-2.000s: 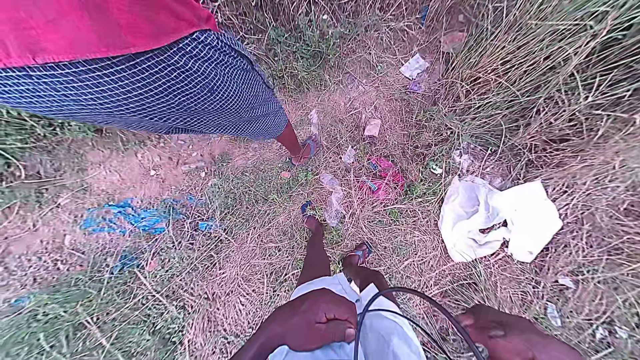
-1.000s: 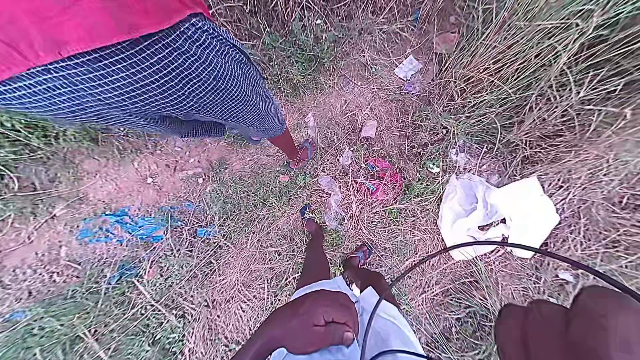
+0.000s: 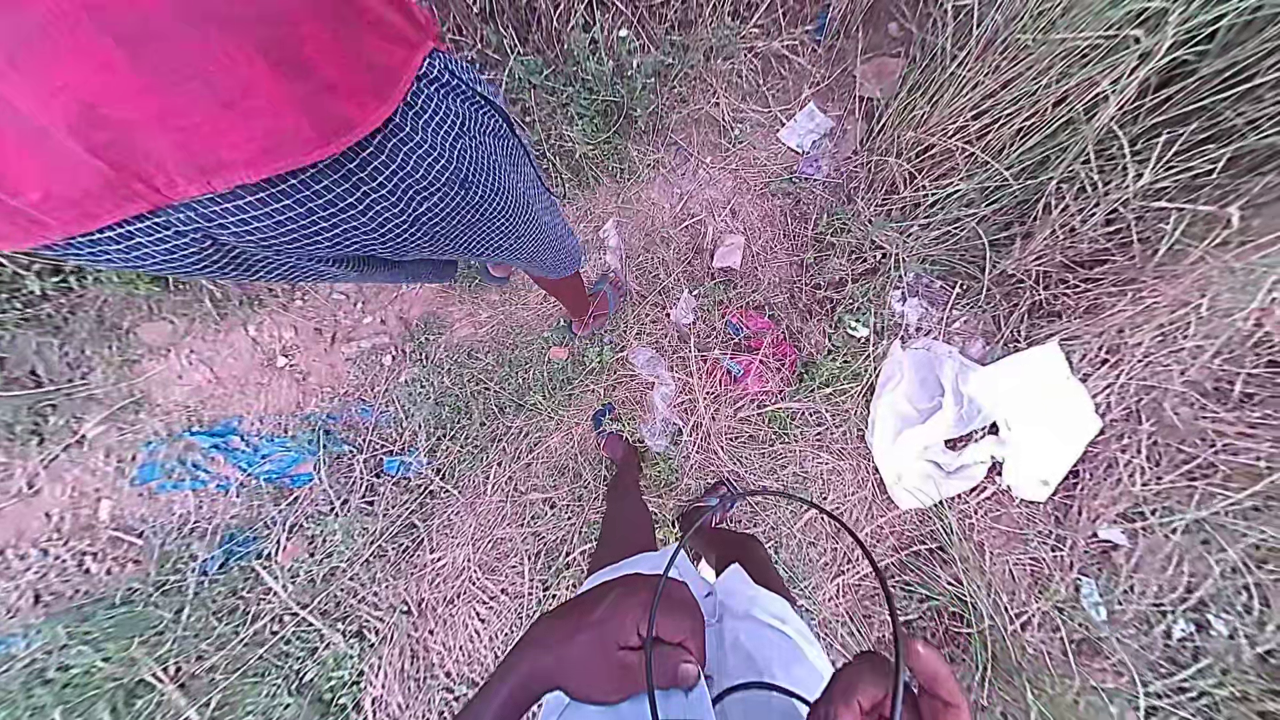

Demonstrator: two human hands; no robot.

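A thin black cable [image 3: 790, 497] arches in a loop between my hands, over my white shorts [image 3: 765, 625]. My right hand [image 3: 885, 685] is at the bottom edge, its fingers around the cable's right side and partly cut off by the frame. Curled in front of the shorts is my left hand [image 3: 635, 640], thumb toward the cable's left side; whether it grips anything is hidden. A second stretch of cable [image 3: 760, 687] crosses the shorts lower down. My sandalled feet stand on dry grass beneath.
Another person in a red top [image 3: 200, 110] and blue checked cloth [image 3: 400, 190] stands at upper left. A torn white plastic sheet [image 3: 1040, 420] lies at right, a pink plastic bag [image 3: 765, 355] ahead, blue plastic scraps [image 3: 235, 455] at left. Tall grass [image 3: 1080, 130] borders the upper right.
My right hand was farther right one second ago with the cable stretched wide; it has come back toward my left hand, and the cable now bends in a tighter loop.
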